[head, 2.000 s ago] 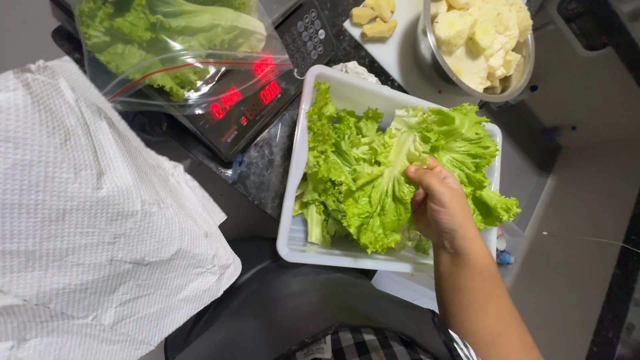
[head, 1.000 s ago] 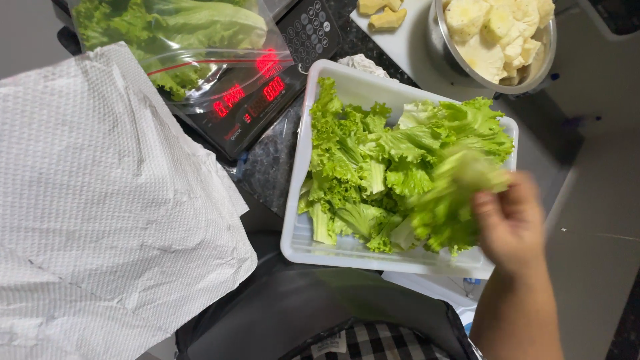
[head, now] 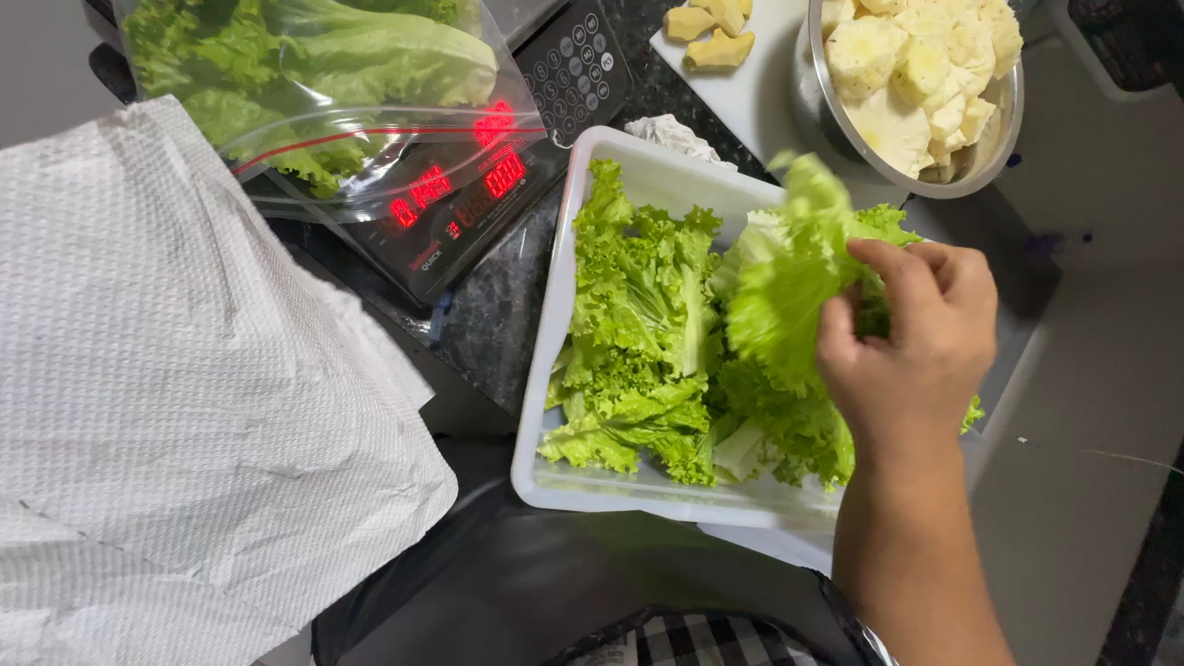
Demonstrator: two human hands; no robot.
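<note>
Between its thumb and forefinger, my right hand (head: 911, 342) holds a green lettuce leaf (head: 786, 277), partly blurred, above the right side of a white plastic tub (head: 546, 407). More curly lettuce leaves (head: 638, 314) lie in the tub, on both its left and right sides. My left hand is not visible. White textured paper towels (head: 203, 398) spread over the left of the view. A clear zip bag of lettuce (head: 370, 55) rests over a black digital scale (head: 444, 240) with lit red digits, at the upper left.
A metal bowl of peeled, cut pale pieces (head: 925, 83) stands at the upper right, beside a white board (head: 740, 102) bearing yellowish pieces (head: 717, 51). Crumpled white material (head: 675, 137) touches the tub's far side. Dark speckled countertop (head: 499, 324) shows between scale and tub.
My right hand, blurred over the tub's right side a second ago, has moved up and left with a leaf. Two seconds ago it was gripping a leaf on the pile.
</note>
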